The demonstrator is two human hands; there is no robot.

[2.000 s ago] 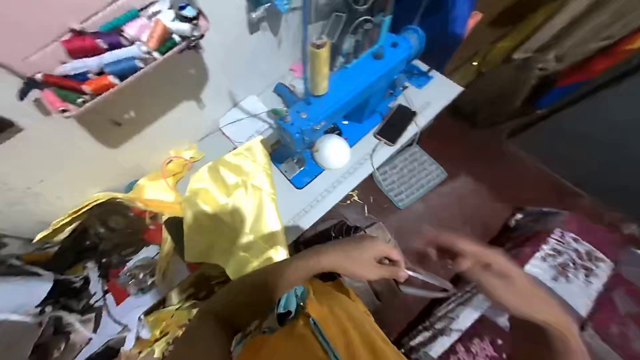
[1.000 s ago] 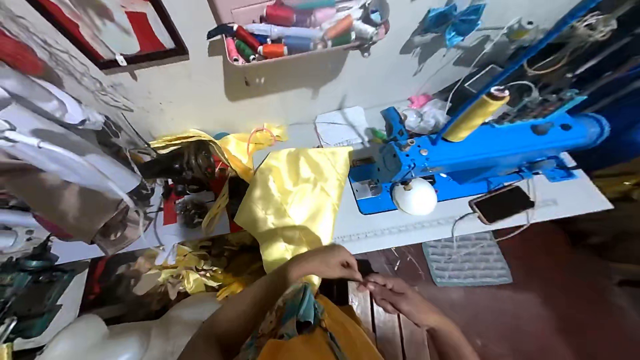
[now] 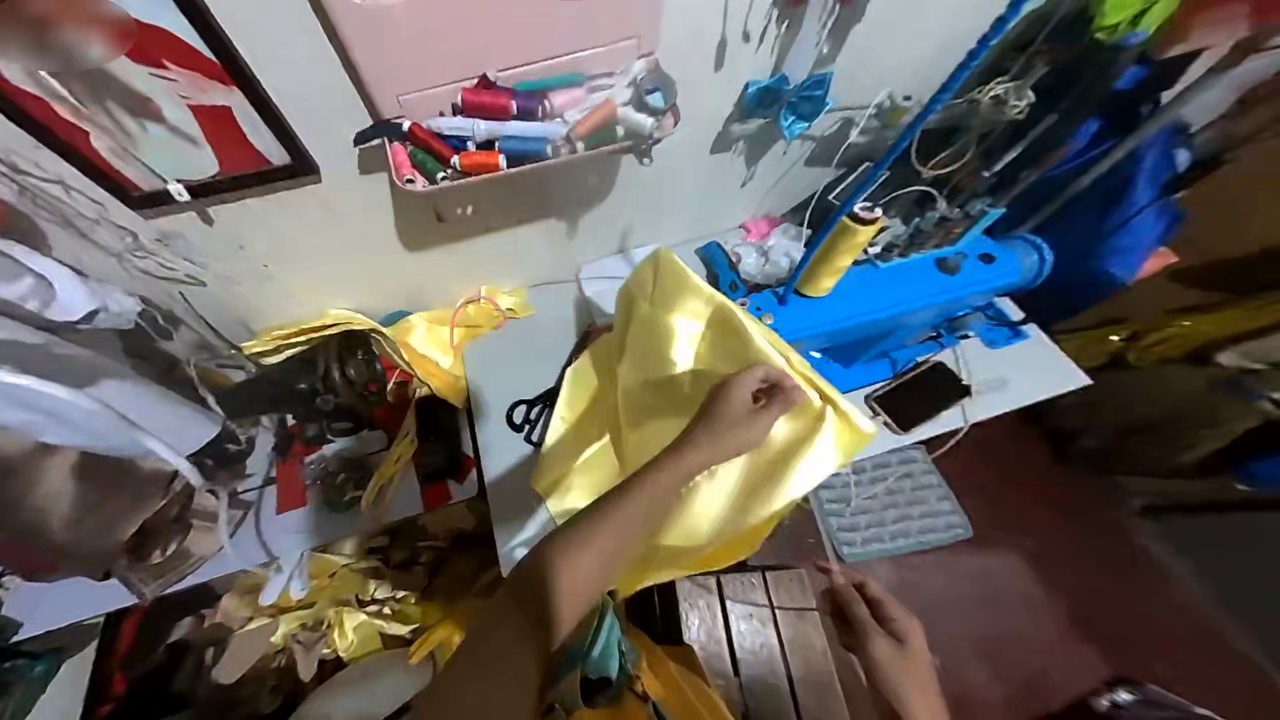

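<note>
My left hand (image 3: 745, 410) holds a piece of yellow satin fabric (image 3: 665, 350) pinched near its right side, lifted in front of the blue sewing machine (image 3: 890, 300). The fabric hides the needle end of the machine. Lower and to the right, my right hand (image 3: 875, 625) is above the floor, its thumb and forefinger closed on a thin pale strip or thread (image 3: 828, 540) that runs up toward the fabric. A yellow thread cone (image 3: 845, 250) stands on the machine. Black-handled scissors (image 3: 535, 412) lie partly under the fabric's left side.
A smartphone (image 3: 920, 395) with a cable lies at the table's right. A quilted grey pad (image 3: 895, 500) and a slatted wooden seat (image 3: 765, 640) are below. More yellow fabric (image 3: 435, 345) drapes over a dark machine at left. A pink wall bin (image 3: 520, 175) holds thread spools.
My left hand has raised the yellow fabric off the tabletop, covering the machine's white round part. The hands, close together one second ago, are now apart, the right one lower.
</note>
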